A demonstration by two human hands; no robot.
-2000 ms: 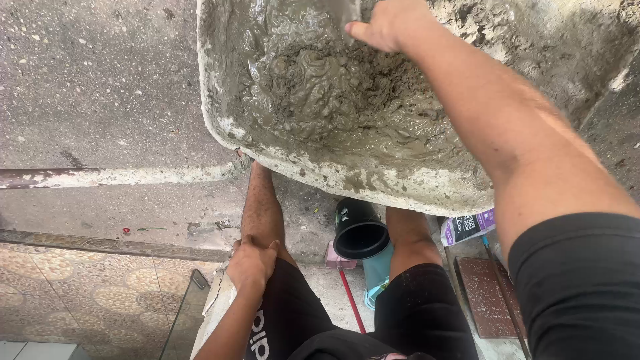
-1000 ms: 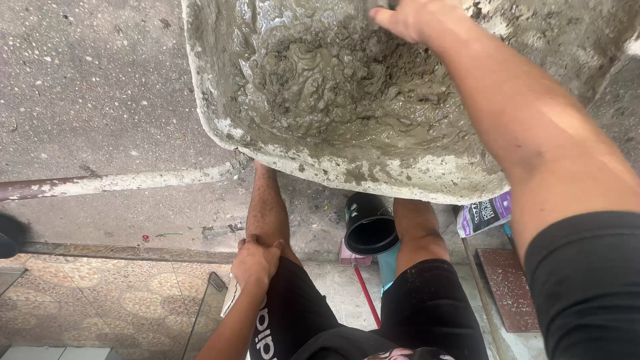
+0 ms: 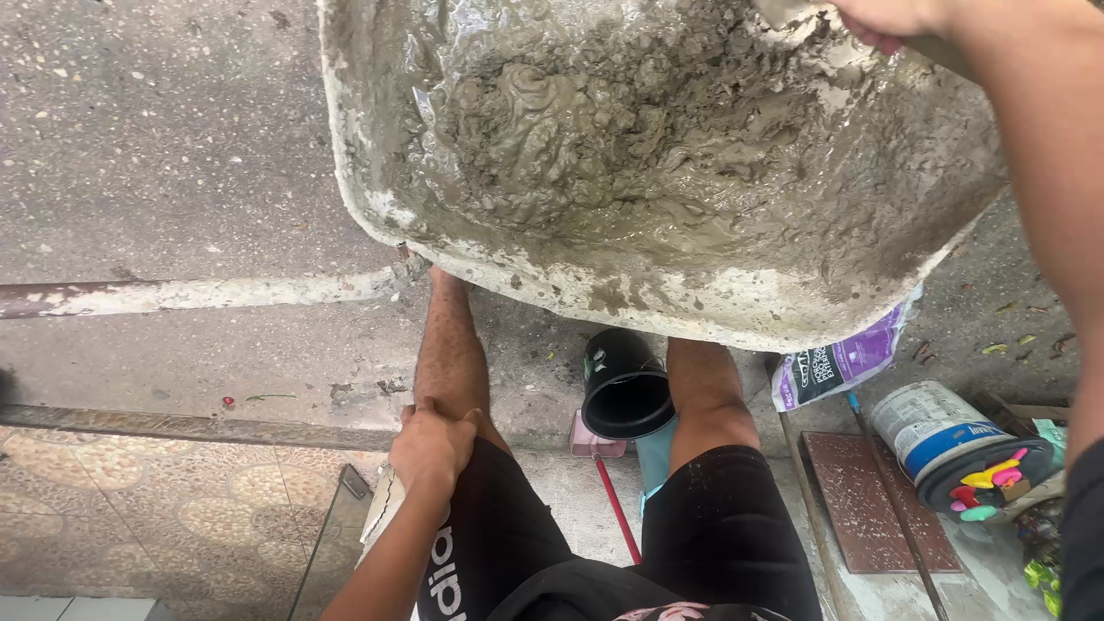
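A wheelbarrow tray [image 3: 724,310], crusted with pale dried mortar, fills the upper part of the view. Wet grey mortar [image 3: 552,138] lies in it, lumpy in the middle and glossy at the left. My right hand [image 3: 906,17], cut off by the top edge, is over the tray's upper right with its fingers curled on a tool, perhaps a trowel, whose form is mostly hidden. My left hand [image 3: 434,448] rests on my knee, fingers around its side, with no object in it. A mortar-smeared wheelbarrow handle [image 3: 216,295] runs left from the tray's near corner.
Between my legs stand a black bucket [image 3: 627,384] and a pink dustpan [image 3: 595,440] with a red handle. At the right are a purple and white bag [image 3: 849,358], a brown tile [image 3: 880,500], long poles and a white bucket [image 3: 931,423] with balloons on its dark lid.
My right hand has moved to the right over the tray, away from the middle of the mortar. My left hand has stayed on my knee. The view has shifted, showing the white bucket.
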